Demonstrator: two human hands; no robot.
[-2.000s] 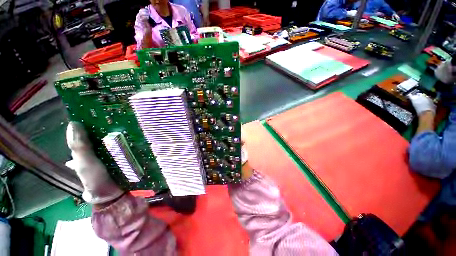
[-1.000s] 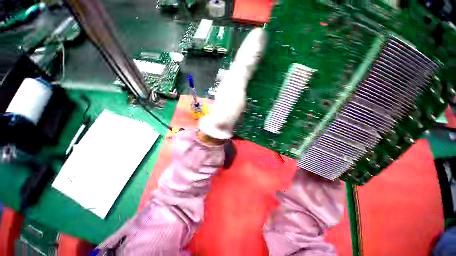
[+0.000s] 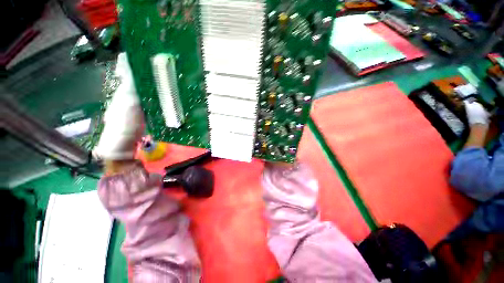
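Note:
A large green circuit board (image 3: 188, 110) is held upright in front of me, its top cut off by the frame's edge. A long white striped strip (image 3: 232, 94) and a shorter striped one (image 3: 167, 91) show on its near face. My left hand (image 3: 121, 119), in a white glove and blurred, holds the board's left edge. My right hand is hidden behind the board; only its pink sleeve shows below the lower right. A black brush (image 3: 196, 181), a dark slim tube (image 3: 188, 162) and a yellow round item (image 3: 153, 149) lie on the red-orange mat (image 3: 232, 221).
Another red-orange mat (image 3: 381, 149) lies to the right. A paper sheet (image 3: 74, 237) is at lower left, a black object (image 3: 400, 254) at lower right. A blue-sleeved person's gloved hand (image 3: 476, 112) is at far right beside a board. Papers (image 3: 367, 47) lie on the bench behind.
Since one second ago, the view has swung up and right, and the board appears further left and more upright. The left hand still holds its left edge. The brush has come into view.

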